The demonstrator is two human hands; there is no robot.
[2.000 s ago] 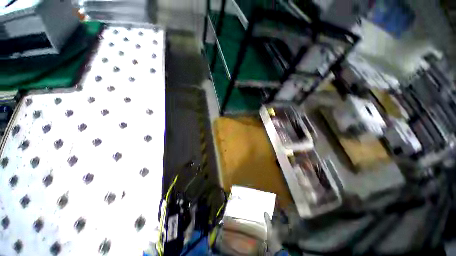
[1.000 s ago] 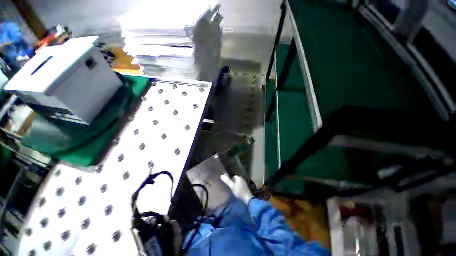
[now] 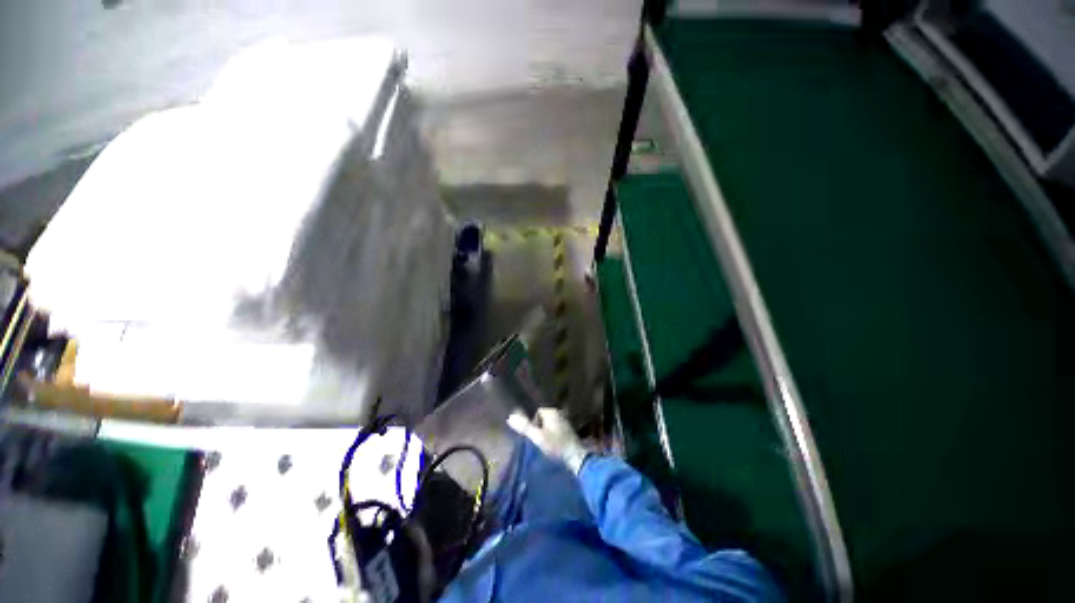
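My right hand (image 3: 552, 436), in a white glove, grips the edge of a flat silver metal stool (image 3: 472, 415), held low in front of me. A dark corded unit (image 3: 383, 568) with a pale label and looped black and yellow cables is at the bottom edge, left of my blue-clothed body. It is held up beside the white ball transfer table (image 3: 265, 501). Pale patches at its side look like my left glove (image 3: 349, 563), mostly hidden by cables and blurred.
A large white-covered stack (image 3: 200, 236) stands beyond the table. A green-surfaced rack (image 3: 872, 306) with a metal rail runs along the right. A floor aisle (image 3: 519, 283) with yellow-black tape lies between them. A green mat (image 3: 165, 471) is at lower left.
The view has moved forward along the table. The white stack is nearer and the white box has mostly left view. The stool and corded unit have moved along with me.
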